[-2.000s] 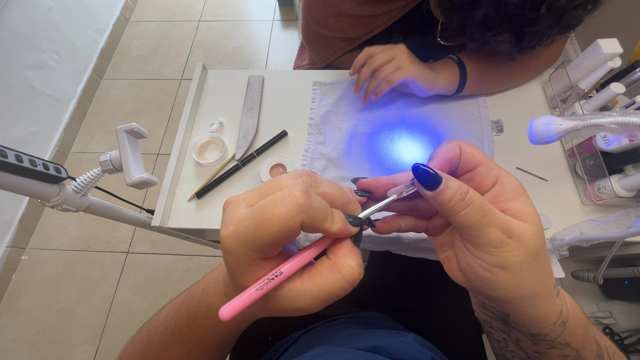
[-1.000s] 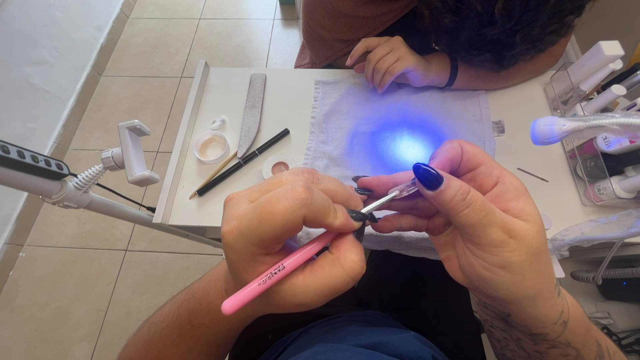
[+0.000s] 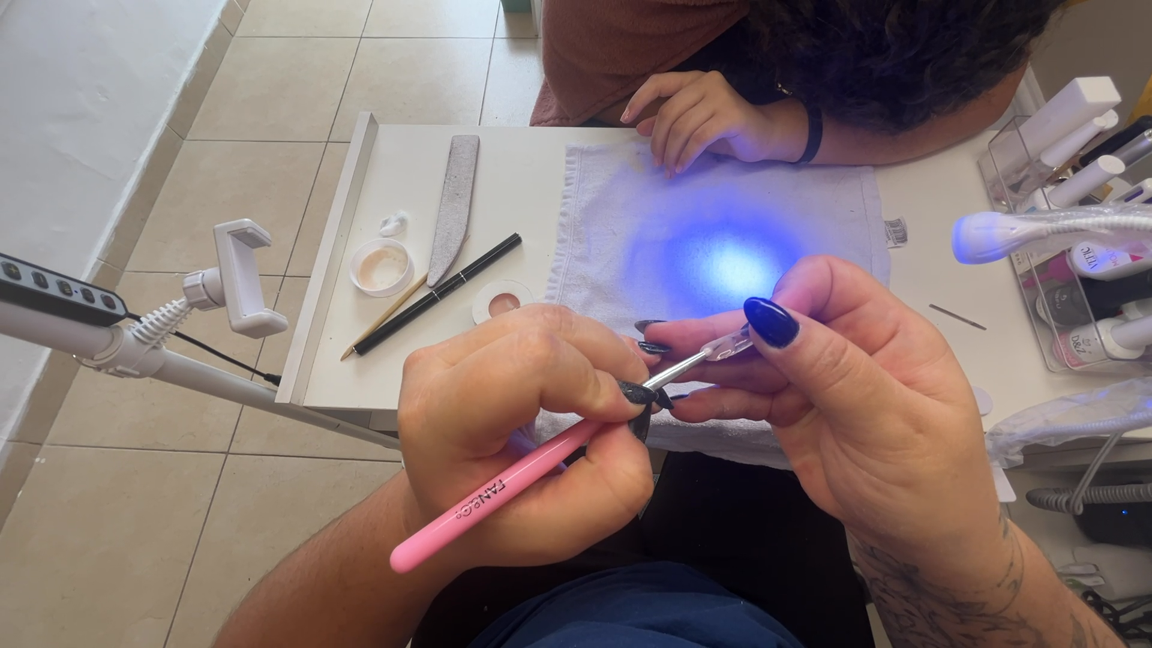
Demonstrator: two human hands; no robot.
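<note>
My left hand is closed around a pink-handled brush with a metal ferrule, whose tip points up and right. A small clear nail-shaped piece is pinched between the thumb, with dark blue polish, and a finger of my right hand. The brush tip meets or lies right beside this piece; exact contact cannot be told. Both hands are above the near edge of a white towel, and their dark-painted fingertips almost touch. Bright blue-violet light falls on the towel just behind them.
A grey nail file, black pen-like tool, wooden stick and small open jar lie left. Across the table rests another person's hand. Right are a flexible-neck lamp and bottles in a clear organizer; left, a phone holder.
The other person's hand has drawn back from the lit part of the towel towards the far edge. My two hands keep nearly the same pose, with the brush and clear piece still held.
</note>
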